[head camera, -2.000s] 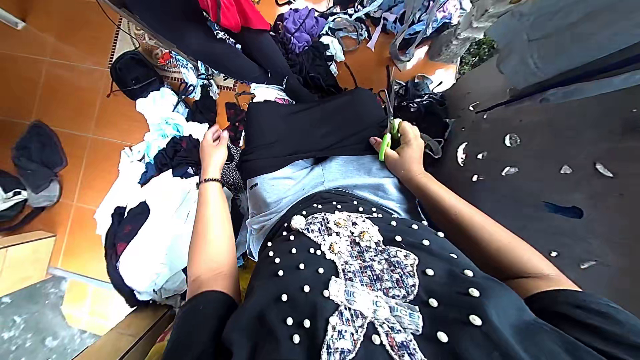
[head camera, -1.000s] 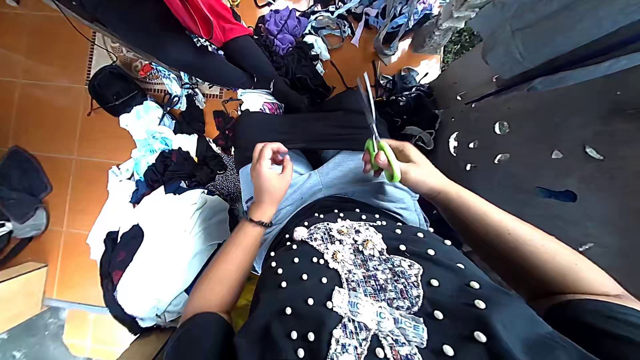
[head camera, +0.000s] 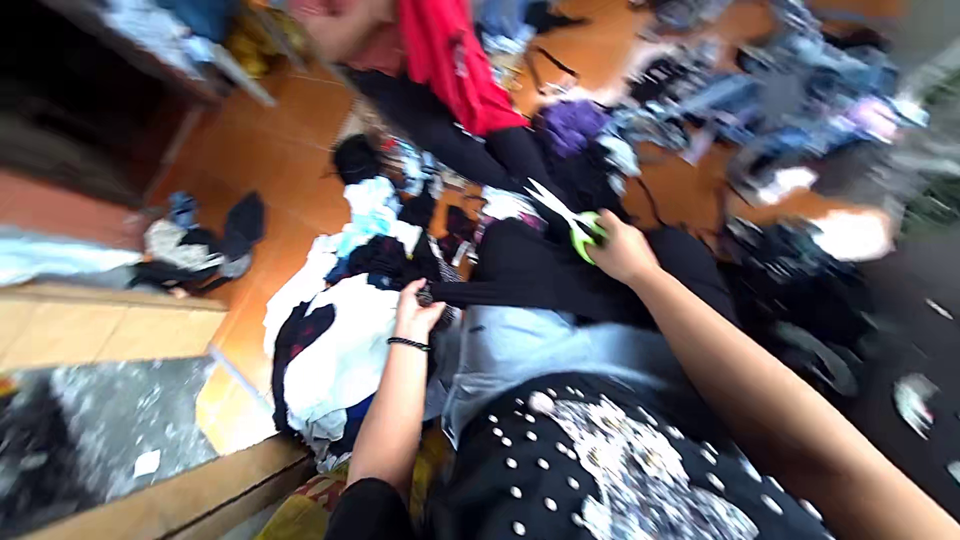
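My left hand (head camera: 418, 311) pinches the end of a black strip of cloth that stretches across my lap toward the right. Green-handled scissors (head camera: 581, 229) are in my right hand (head camera: 621, 247), their blades pointing up and to the left and somewhat apart. Beneath the scissors, black fabric (head camera: 525, 262) lies over my light grey-blue trousers (head camera: 510, 337). The right forearm hides part of the cloth.
A pile of white and dark clothes (head camera: 345, 352) lies to my left. Another person's legs in black (head camera: 435, 127), beside a red garment (head camera: 457, 67), extend across the top. Purple cloth (head camera: 574, 124) and scattered denim scraps (head camera: 750, 97) lie on the orange tiles. A perforated dark surface stands right.
My left hand has moved out to the left and now holds the black strip. The scissors now point up and left. The view has swung toward the left.
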